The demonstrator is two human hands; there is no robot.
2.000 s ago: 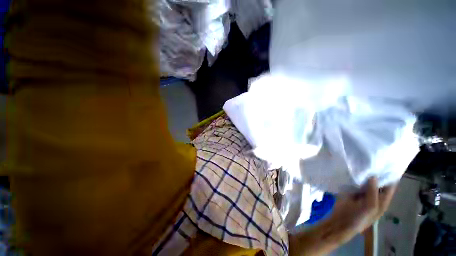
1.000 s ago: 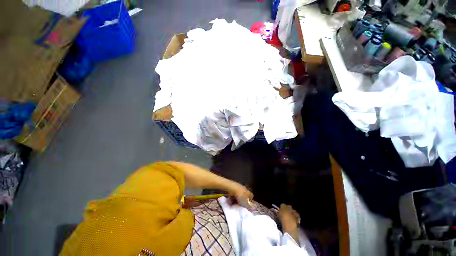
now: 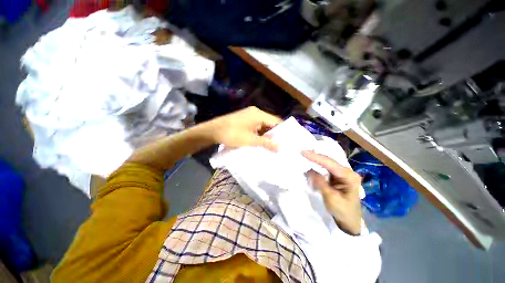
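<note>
A white garment piece lies bunched over my lap, its upper part held up in front of the table edge. My left hand comes from the left and pinches its upper left edge between thumb and fingers. My right hand is on its right side, fingers bent over the cloth; its wrist is partly covered by white cloth. The fingertips of both hands are a short way apart. A checked apron covers my lap below the cloth.
A large white heap stands at the left. The machine table with a brown edge runs diagonally at the right, bearing a grey metal sewing machine. A blue plastic bag hangs below the table edge. Dark cloth lies at the top.
The view has swung toward the machine, and the white heap now shows further left. Both hands, lower over the lap one second ago, now show higher in the picture, with the white piece between them.
</note>
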